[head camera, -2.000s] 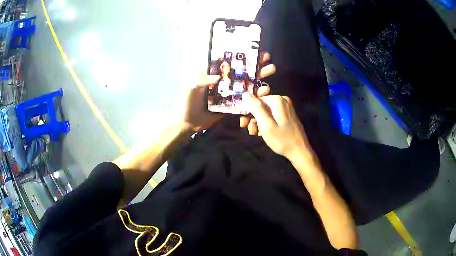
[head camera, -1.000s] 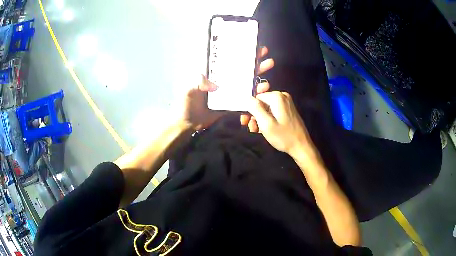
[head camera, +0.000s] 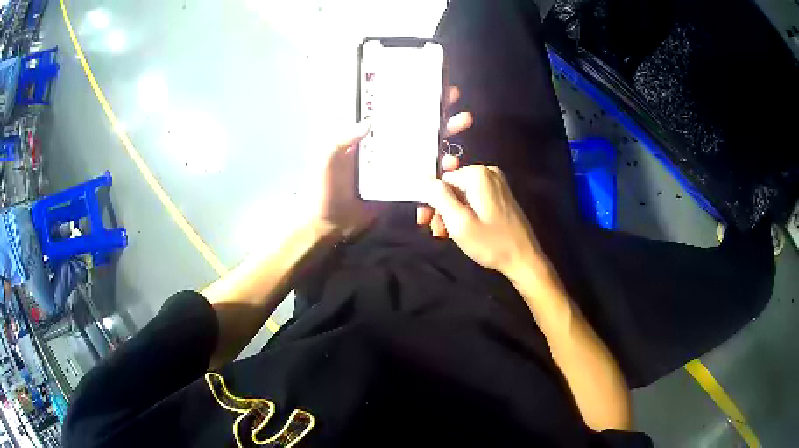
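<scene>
A smartphone (head camera: 399, 122) with a bright white screen is held upright over my lap, near the top middle of the view. My left hand (head camera: 342, 184) is bare and grips it from the left side and behind, with its thumb at the left edge and fingertips showing past the right edge. A ring shows on one of those fingers. My right hand (head camera: 480, 210) is bare, with its fingers curled and its thumb at the lower right corner of the screen. Whether the right hand bears any of the phone's weight cannot be told.
A black plastic bag (head camera: 701, 96) lies at the upper right, by a long blue rim (head camera: 635, 131). A blue plastic piece (head camera: 596, 182) stands beside my leg. A blue stool (head camera: 81, 220) is at the left. A yellow line (head camera: 149, 164) crosses the grey floor.
The phone screen has changed from coloured icons to a mostly white page. The left thumb has moved off the screen to its left edge. The right hand stays at the lower right corner.
</scene>
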